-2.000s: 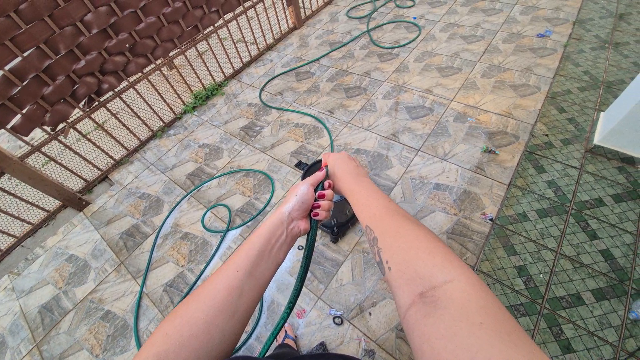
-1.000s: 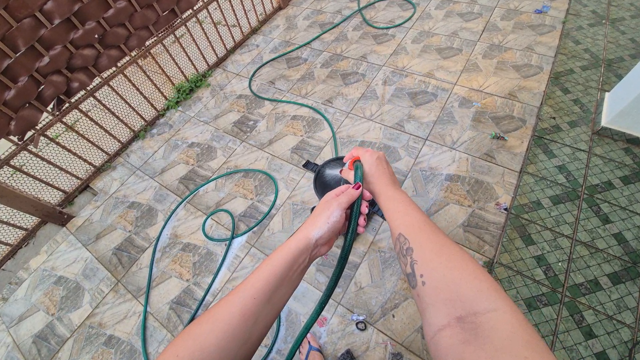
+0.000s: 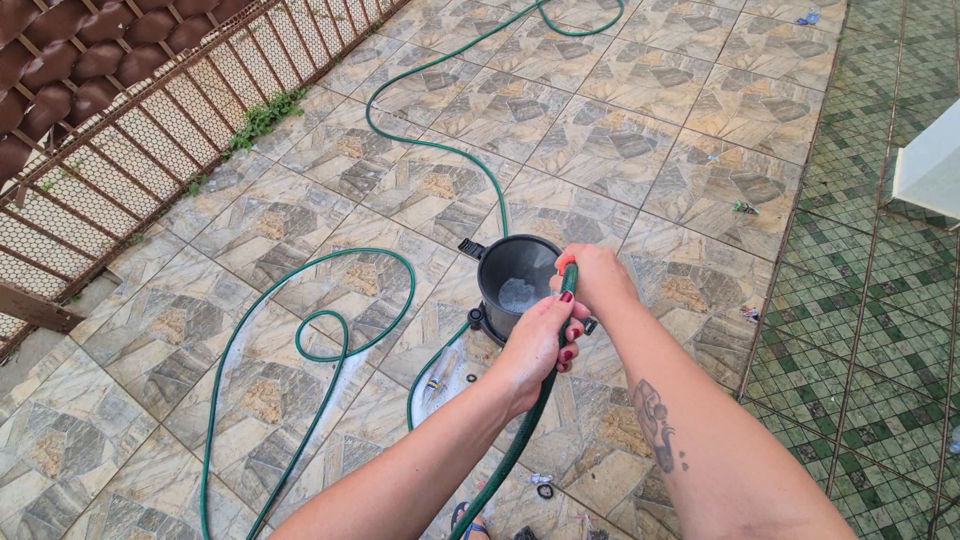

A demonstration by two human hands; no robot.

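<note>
A thick green garden hose (image 3: pixel 525 427) rises from the bottom edge into both hands. My left hand (image 3: pixel 541 337) is closed around it just below its end. At the end, by an orange-red piece (image 3: pixel 565 264), my right hand (image 3: pixel 596 281) grips the hose. Behind and left of the hands stands an open black plastic container (image 3: pixel 517 259) with side clips, its inside bottom whitish and wet or foamy; my hands hide part of its right side. Thinner green hose (image 3: pixel 405 262) lies in loops on the tiles, and another stretch runs up beyond the container.
Stone-patterned floor tiles (image 3: pixel 360 157) meet green mosaic tiles (image 3: pixel 862 300) at the right. A rusty metal railing (image 3: pixel 142 142) runs along the left, with weeds (image 3: pixel 262 120) at its foot. Foamy water, a small bottle (image 3: pixel 442 371), a black ring (image 3: pixel 544 491) and a sandalled foot (image 3: pixel 471 521) are near.
My hands have shifted right of the black container, whose open inside now shows. Two seconds ago they covered much of it. Both hands still hold the hose.
</note>
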